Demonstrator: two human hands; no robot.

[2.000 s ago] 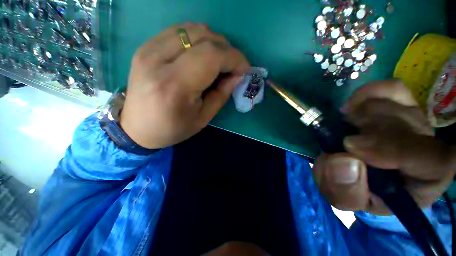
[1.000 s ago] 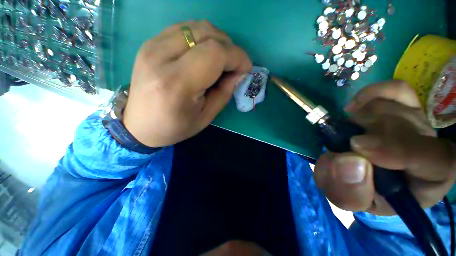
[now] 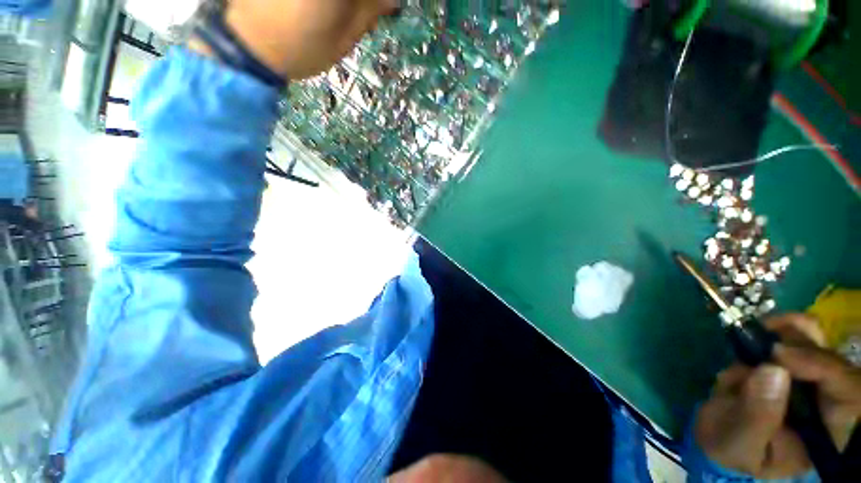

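Note:
The soldering iron [image 3: 752,341] has a black handle, a silver collar and a brassy tip. My right hand [image 3: 779,406] grips it at the lower right, with the tip beside the disc pile, above the mat. The whitish putty pad [image 3: 601,289] lies on the green mat with no workpiece on it. My left hand [image 3: 307,33] is at the top, over the far left part of the clear parts tray [image 3: 406,104]. The top edge cuts it off and its fingers are mostly out of view, so I cannot tell what it holds.
A pile of small white and silvery discs [image 3: 741,245] lies right of the pad. Behind it are a black pad [image 3: 684,94], a green-flanged solder spool [image 3: 807,33] and looping solder wire [image 3: 669,104]. A yellow tape roll [image 3: 837,316] is at the right edge.
The view has turned towards the left. My left hand has left the putty pad and moved over to the tray. The small dark workpiece is gone from the pad. My right hand still grips the iron.

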